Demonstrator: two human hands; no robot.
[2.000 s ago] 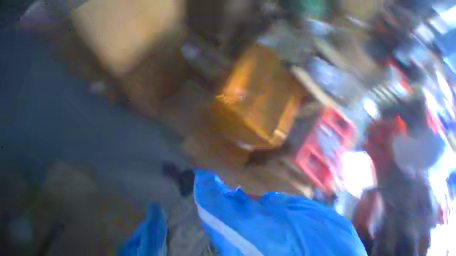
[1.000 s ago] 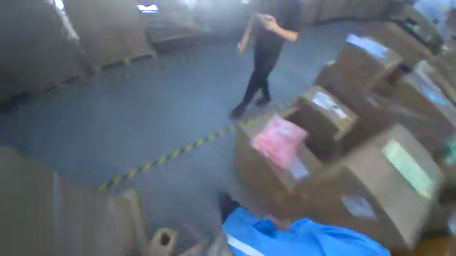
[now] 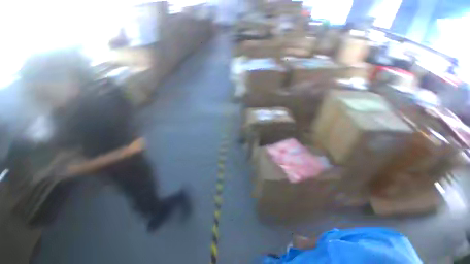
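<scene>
Neither of my hands can be made out; only my blue clothing shows at the bottom edge. A small tan patch beside it is too blurred to name. Nearest in front stands a brown carton with a pink bag or sheet lying on top. Behind it is a smaller carton with a white label. To the right stands a large carton with a pale green sheet on its top.
A blurred person in dark clothes is at the left, one arm bent, legs apart. A yellow-black floor tape runs along the grey floor. More cartons are stacked further back. An orange-brown open carton is at the right.
The view has swung round and lifted, now looking along the aisle. The person appears nearer and at the left. The tape now runs nearly upright in the view.
</scene>
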